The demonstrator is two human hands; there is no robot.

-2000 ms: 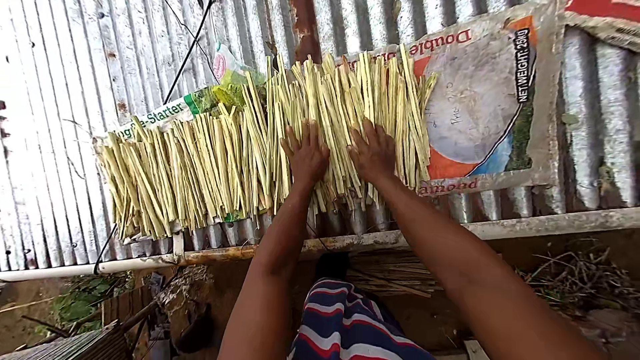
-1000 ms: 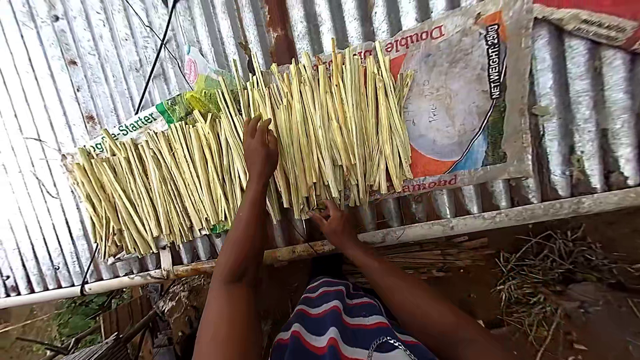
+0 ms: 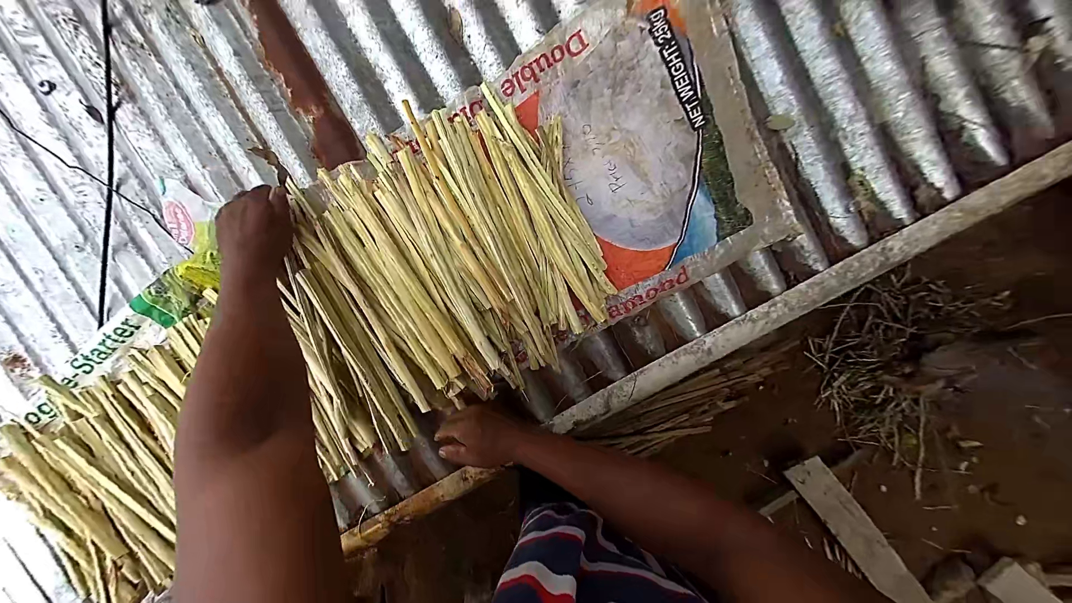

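Pale yellow-green split plant stalks lie side by side in a long row on flattened printed sacks, over corrugated metal sheeting. At the upper ends of the stalks, left of the middle, is my left hand, fingers curled; whether it grips a stalk or the sack edge is not clear. My right hand rests low at the lower ends of the stalks, close to the sheet's front edge, its fingers bent and partly hidden. Behind my left forearm, part of the row is covered from view.
Corrugated metal sheeting slopes under everything, with a pale rail along its front edge. A black cord crosses at the left. Below lie dry twigs, loose stalks and a wooden board on the ground.
Both hands lay flat on the stalks two seconds ago. My left hand has since moved to their upper ends, my right to their lower ends. The view has moved closer and tilted.
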